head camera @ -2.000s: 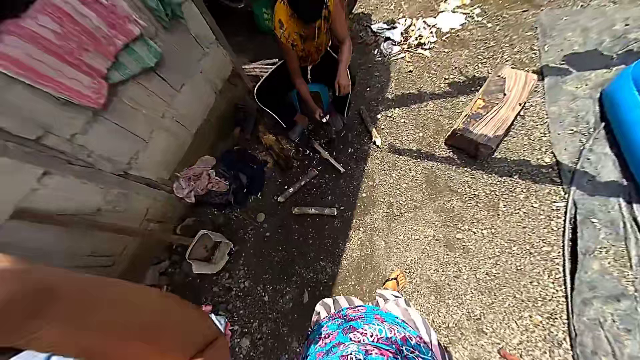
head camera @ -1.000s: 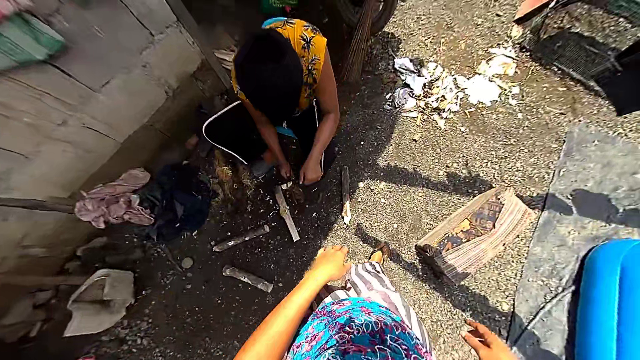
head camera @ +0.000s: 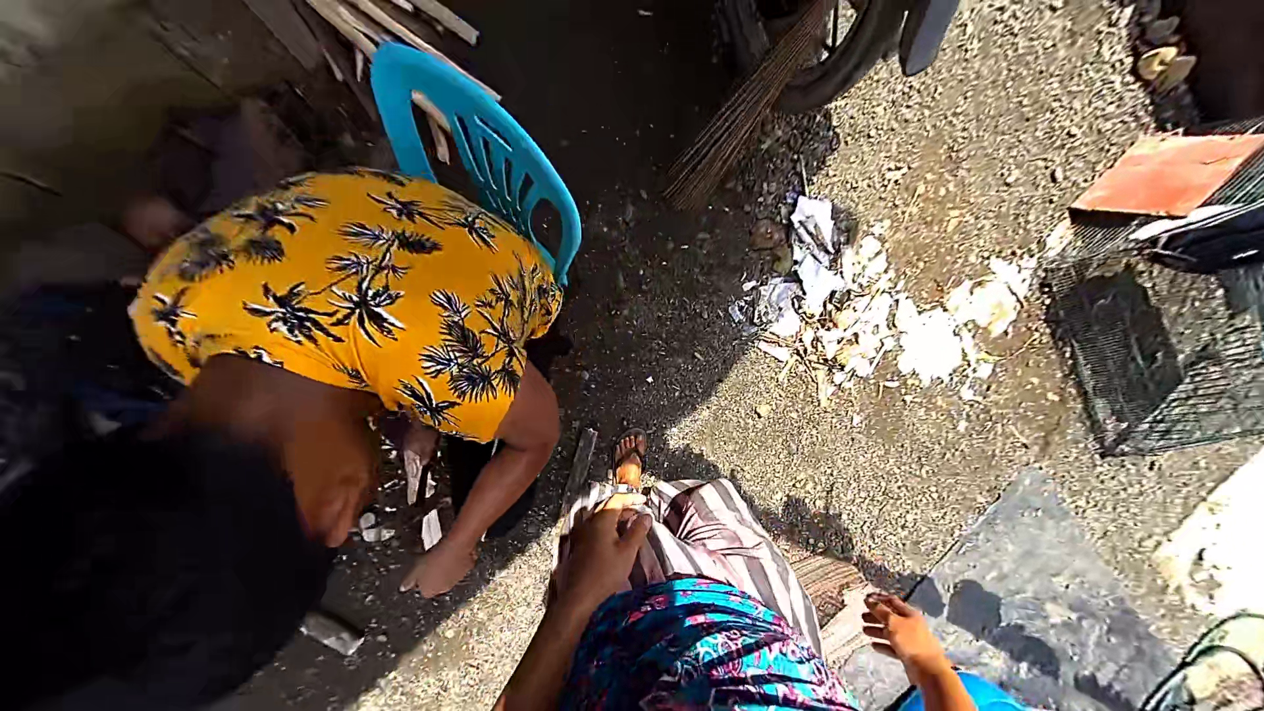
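My left hand [head camera: 610, 541] is in front of my striped trousers [head camera: 746, 553], its fingers loosely curled; whether it holds a small thing cannot be told. My right hand [head camera: 901, 632] hangs at the lower right with its fingers apart and nothing in it, above the edge of a wooden block [head camera: 829, 592] on the ground. To the left, a person in a yellow palm-print shirt [head camera: 365, 296] bends low, one hand reaching down to the gravel beside wood pieces. A short stick [head camera: 332, 632] lies below that hand.
A blue plastic chair [head camera: 494, 168] stands behind the person, near long sticks [head camera: 395, 20]. Farther off are a stick broom [head camera: 741, 118], a wheel [head camera: 839, 69] and a heap of pale scraps [head camera: 869, 306]. A wire mesh cage [head camera: 1165, 365] is at right, a grey sheet [head camera: 1037, 592] below it.
The view has swung and come much nearer to the person in yellow, who now bends forward beside me. My right hand shows more fully than one second ago.
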